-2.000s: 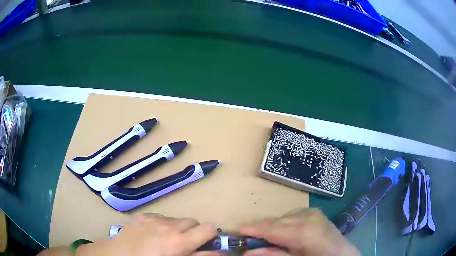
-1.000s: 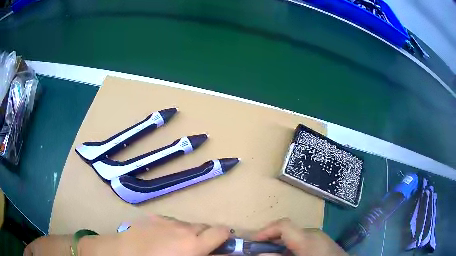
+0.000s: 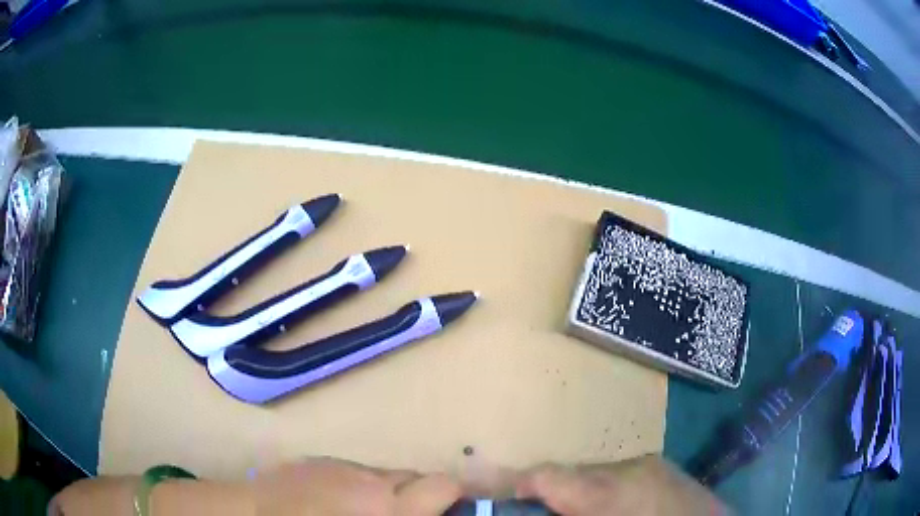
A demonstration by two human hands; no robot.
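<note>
My left hand (image 3: 353,491) and my right hand (image 3: 615,491) are at the bottom edge, partly cut off. Between them they hold a pen body (image 3: 484,507), of which only a dark piece with a pale band shows; the rest is hidden by the fingers and the frame's edge. Three curved black and white-lavender pen bodies (image 3: 333,355) lie side by side on the tan work board (image 3: 525,222) at the left, black tips pointing up and right. The screw tray (image 3: 661,302), covered in silver screws, sits at the board's right edge.
A blue and black electric screwdriver (image 3: 782,398) lies right of the screw tray. Waiting pen bodies (image 3: 876,403) are fanned at the far right. A clear plastic parts bag (image 3: 32,237) is at the left edge. The green conveyor belt (image 3: 404,86) runs behind; a blue parts bin (image 3: 782,18) is beyond.
The view has shifted. Both hands and the held pen body sit lower in the picture, so less of the pen body shows. The three pens, tray and screwdriver keep their places on the bench.
</note>
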